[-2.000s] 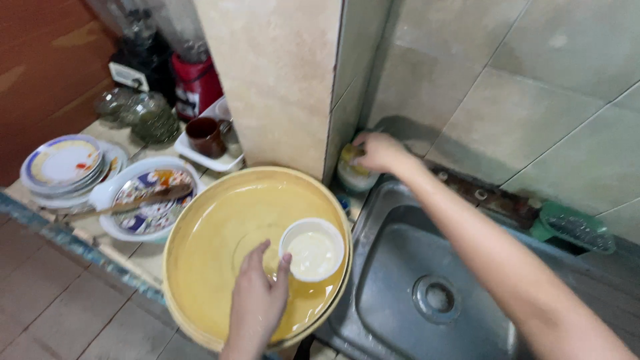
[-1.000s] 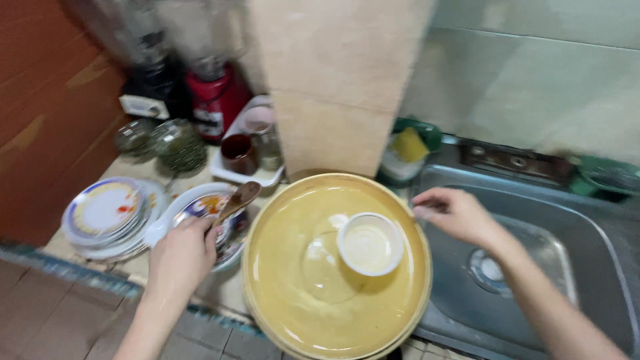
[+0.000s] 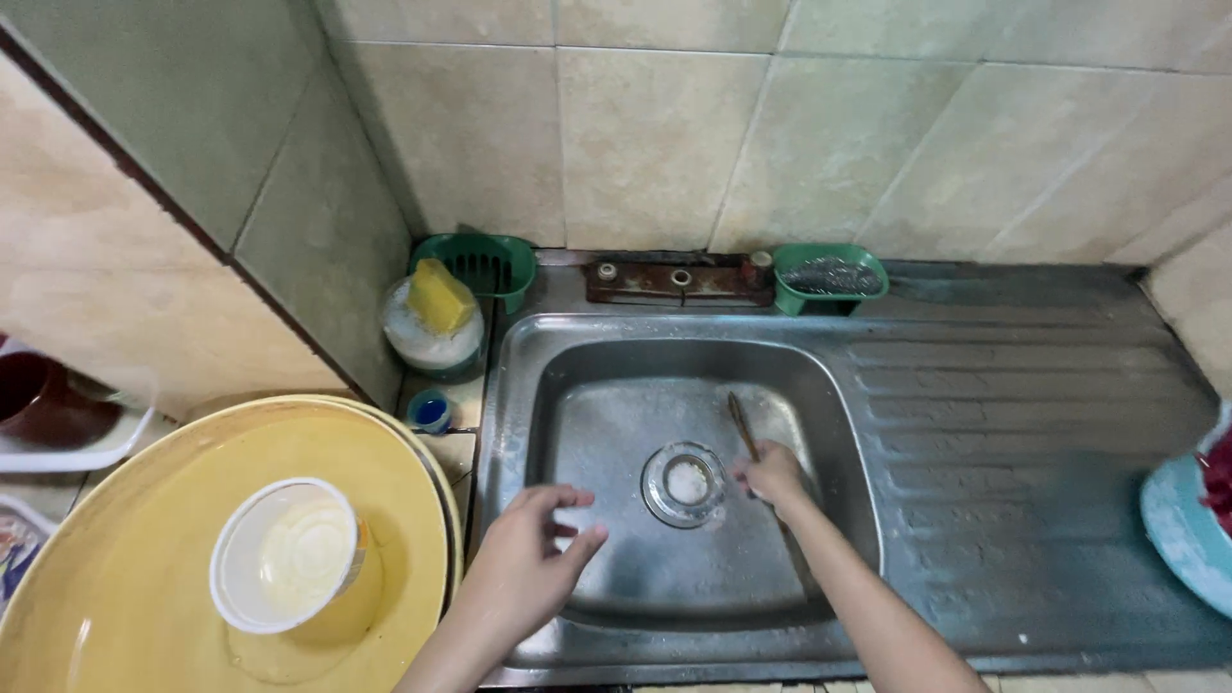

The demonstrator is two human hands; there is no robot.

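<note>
My right hand (image 3: 773, 474) grips a slim brown utensil (image 3: 741, 423), seemingly a wooden spoon, inside the stainless steel sink (image 3: 616, 414), just right of the drain strainer (image 3: 684, 483). Over the sink's left part my left hand (image 3: 544, 544) is held with fingers apart and nothing in it. To the left, a white plastic tub (image 3: 285, 555) floats or rests in a large yellow basin (image 3: 115, 539) of water. A yellow sponge (image 3: 441, 296) sits on a round container (image 3: 409, 332) at the sink's back left corner.
Two green plastic holders, one slotted (image 3: 496, 260) and one with a scouring pad (image 3: 830, 277), flank a rusty faucet base (image 3: 664, 285). A small blue cup (image 3: 429, 411) stands beside the sink. A ribbed drainboard (image 3: 1020, 462) and a light-blue container (image 3: 1169, 539) lie to the right.
My left hand was at the wooden spoon by the bowl; now it is empty over the sink. My right hand has moved from the yellow basin's rim into the sink. The view has swung right.
</note>
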